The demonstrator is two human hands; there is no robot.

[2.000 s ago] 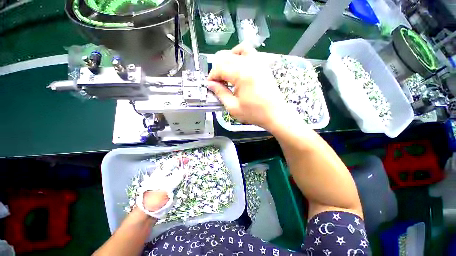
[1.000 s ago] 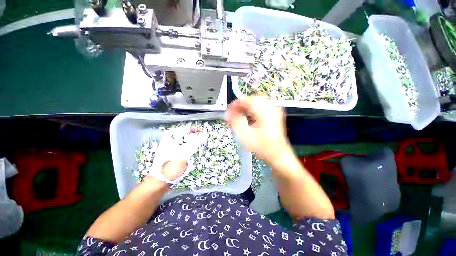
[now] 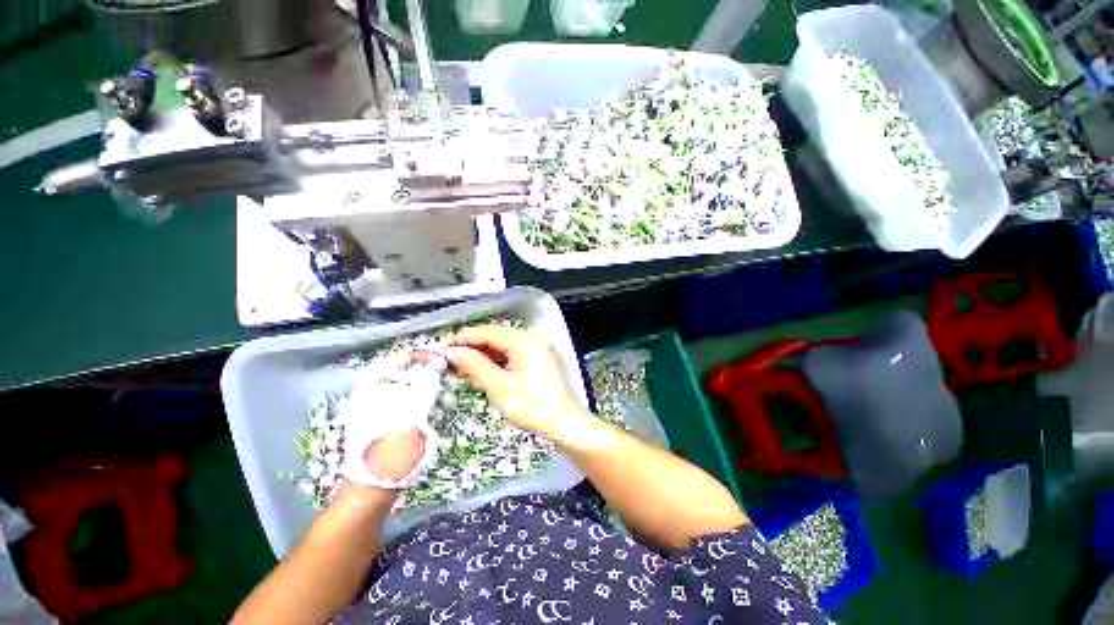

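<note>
The near parts bin point(image 3: 251, 403), a whitish tub at my lap, holds a loose heap of small white and green workpieces point(image 3: 489, 446). My left hand point(image 3: 397, 413), in a thin white glove, is over the heap. My bare right hand point(image 3: 519, 376) is beside it, its thumb and fingertips meeting the left fingertips. Whether either hand holds a piece is too small and blurred to tell. The loading fixture point(image 3: 458, 165) is at the right end of the machine arm, with no hand at it. The air cylinder point(image 3: 196, 153) lies to its left.
The machine base point(image 3: 409, 256) stands behind the near bin. The far parts bin point(image 3: 782, 202) is right of the fixture, with an angled side bin point(image 3: 977, 195) beyond. A green crate point(image 3: 699, 409) is right of my lap. Red stools point(image 3: 104, 537) stand on both sides below the bench.
My right hand has moved from the fixture down and left into the near bin, to my left fingertips. My left hand has stayed over the heap. The view has shifted.
</note>
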